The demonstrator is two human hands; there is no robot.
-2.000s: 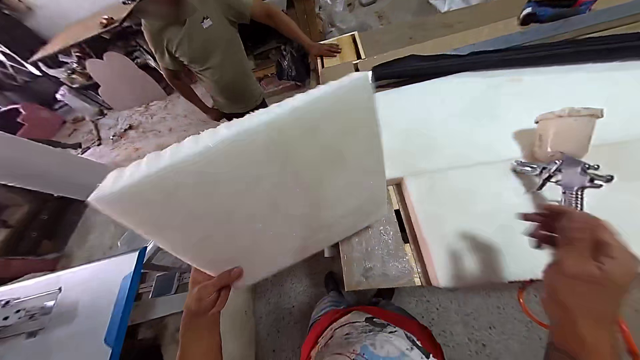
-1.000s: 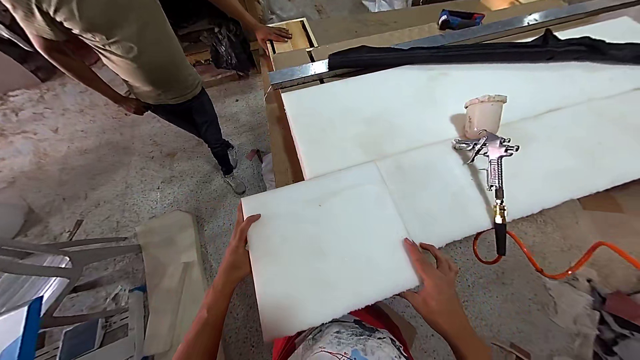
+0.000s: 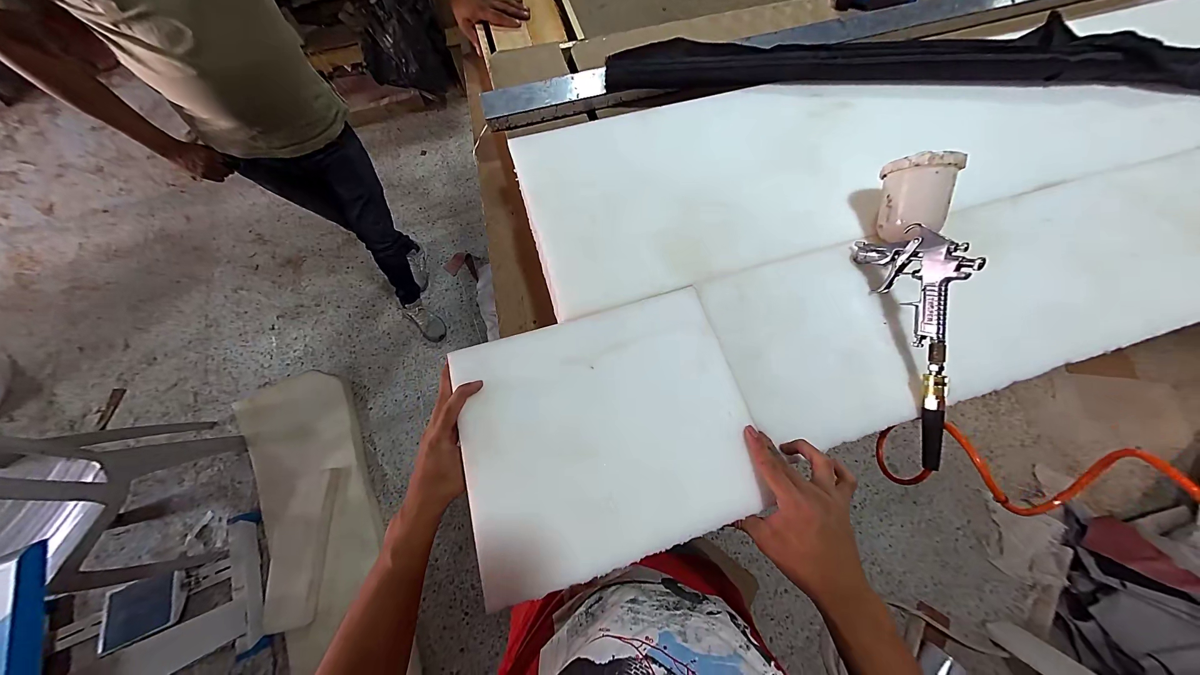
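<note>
A white foam block [image 3: 609, 441] lies nearly flat in front of me, held by its sides. My left hand [image 3: 442, 445] grips its left edge, thumb on top. My right hand [image 3: 806, 502] holds its right edge near the lower corner, with the fingers partly hidden. The block's far right edge meets or overlaps a longer white foam slab [image 3: 806, 328]; which of the two, I cannot tell. Behind that slab lies another wide foam slab [image 3: 656, 206]. On the foam to the right rests a metal spray gun [image 3: 933, 272] with a whitish cup [image 3: 921, 192] and an orange hose [image 3: 1031, 506].
A black cloth [image 3: 844, 64] lies along a metal bar [image 3: 544, 98] at the far side of the table. Another person [image 3: 234, 84] stands at the far left, one hand on a wooden piece. Chair frames [image 3: 122, 469] and a beige padded piece [image 3: 309, 506] are at the lower left.
Two seconds ago the foam block was raised and tilted in my left hand, with my right hand near the spray gun. Now the block is lowered and both hands hold it.
</note>
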